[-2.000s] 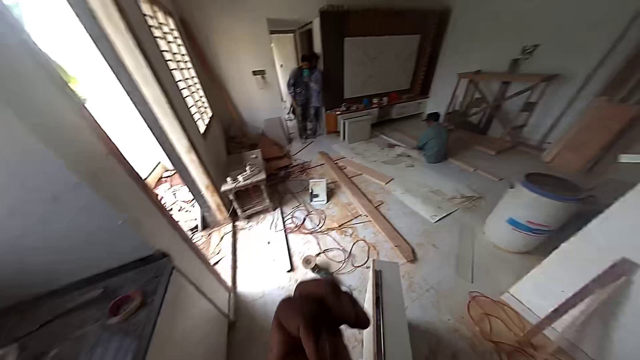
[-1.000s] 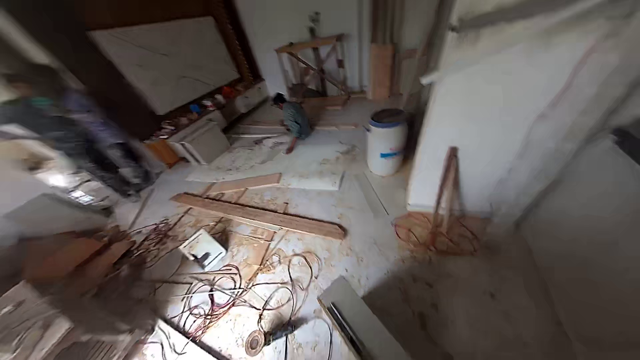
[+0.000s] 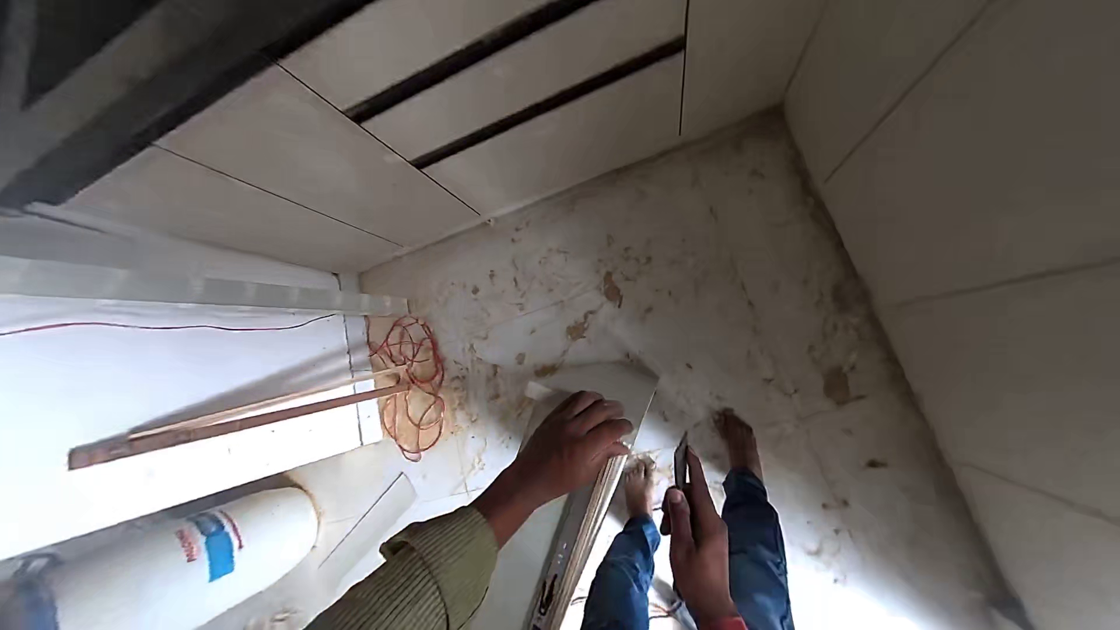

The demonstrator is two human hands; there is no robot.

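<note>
My left hand (image 3: 577,437), below an olive ribbed sleeve, grips the upper end of a pale board (image 3: 516,547) that stands off the floor. A metal drawer slide (image 3: 553,560) runs along the board beside its layered brown edge. To the right, my right hand (image 3: 697,542) holds a small dark flat tool with a pointed tip (image 3: 682,459), apart from the board. Its exact kind cannot be told. Something red shows at that wrist.
Two bare feet (image 3: 739,437) in blue jeans stand beside the board. Pale cabinet fronts (image 3: 542,79) line the top, and a wall (image 3: 1006,262) the right. At left are a coiled orange cable (image 3: 411,385), leaning wooden strips (image 3: 254,416) and a white drum (image 3: 210,560).
The view has swung right and down, away from the room with the people. My left hand is now on the board, and the dark tool shows in my right hand.
</note>
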